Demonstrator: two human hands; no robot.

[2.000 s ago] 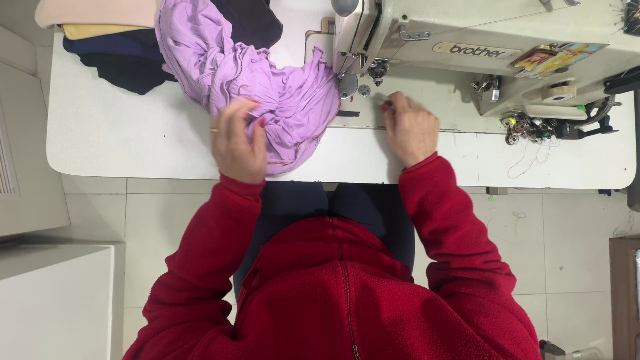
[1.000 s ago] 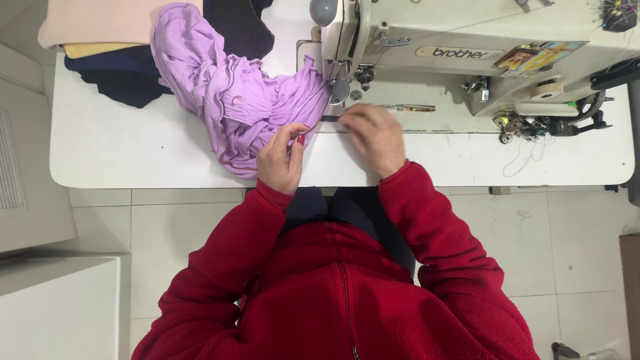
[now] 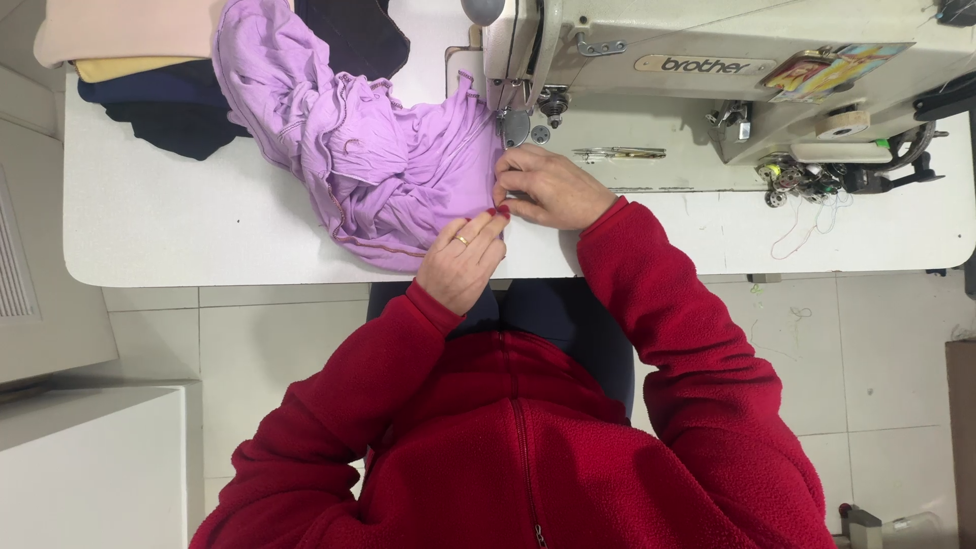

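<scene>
A bunched lilac knit fabric (image 3: 381,164) with dark overlocked seams lies on the white table, its right edge running to the needle area of the Brother sewing machine (image 3: 686,84). My left hand (image 3: 465,255), with a ring on one finger, pinches that edge near the table front. Just above, my right hand (image 3: 545,187) has its fingertips on the same edge, almost touching the left fingertips. Whatever lies between the fingertips is hidden. Metal thread snips or tweezers (image 3: 619,153) rest on the machine bed.
Folded peach, yellow and dark fabrics (image 3: 130,34) are stacked at the back left, with a black cloth piece (image 3: 354,34) beside them. Several metal bobbins (image 3: 793,179) with loose threads sit right of the machine bed. The table's front edge (image 3: 229,283) runs close to my body.
My left hand has moved right, from on top of the lilac fabric to its right edge. My right hand has come left from the machine bed and now meets that edge too.
</scene>
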